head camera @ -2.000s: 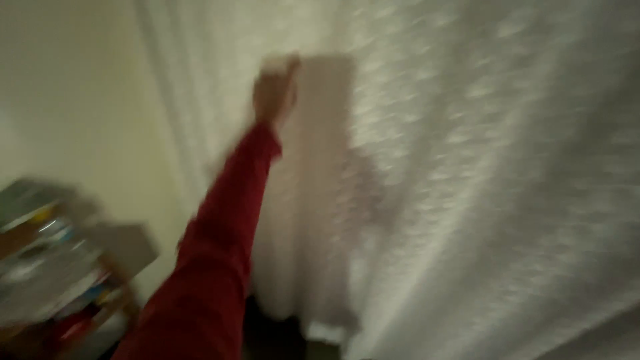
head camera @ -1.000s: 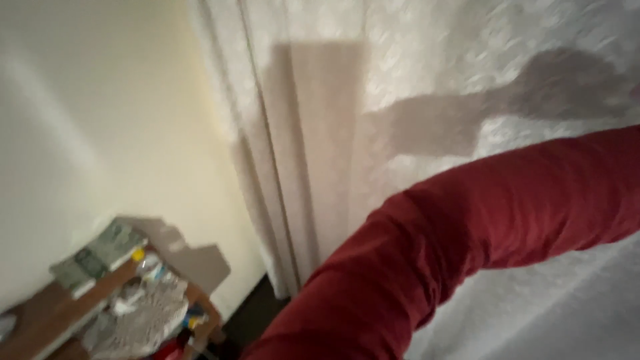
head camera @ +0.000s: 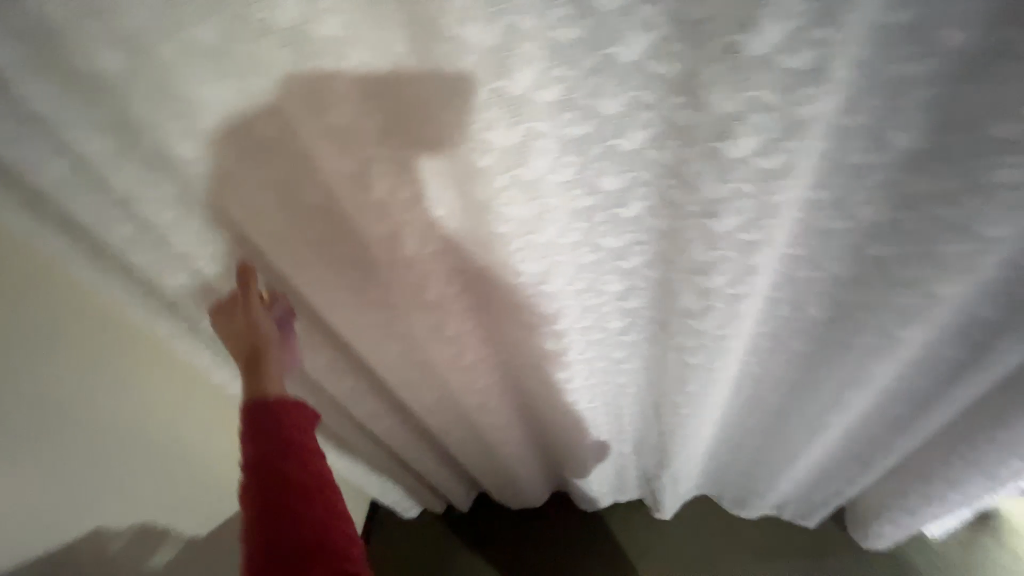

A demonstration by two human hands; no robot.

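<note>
A white patterned curtain (head camera: 608, 240) hangs in folds across most of the view. One hand, in a red sleeve (head camera: 292, 488), reaches up at the left of the view; it appears to be my left hand (head camera: 260, 332). Its fingers are at the curtain's left folds, with one finger pointing up. Blur hides whether they pinch the cloth. A broad shadow falls on the curtain above and to the right of this hand. My right hand is out of view.
A pale wall (head camera: 96, 400) stands to the left of the curtain, with shadows low on it. Below the wavy hem (head camera: 592, 504) lies a dark area, with a lighter surface at the right.
The red-sleeved arm, stretched toward the right a second ago, now reaches up at the left. The view has shifted, and the cluttered shelf at lower left is gone from sight.
</note>
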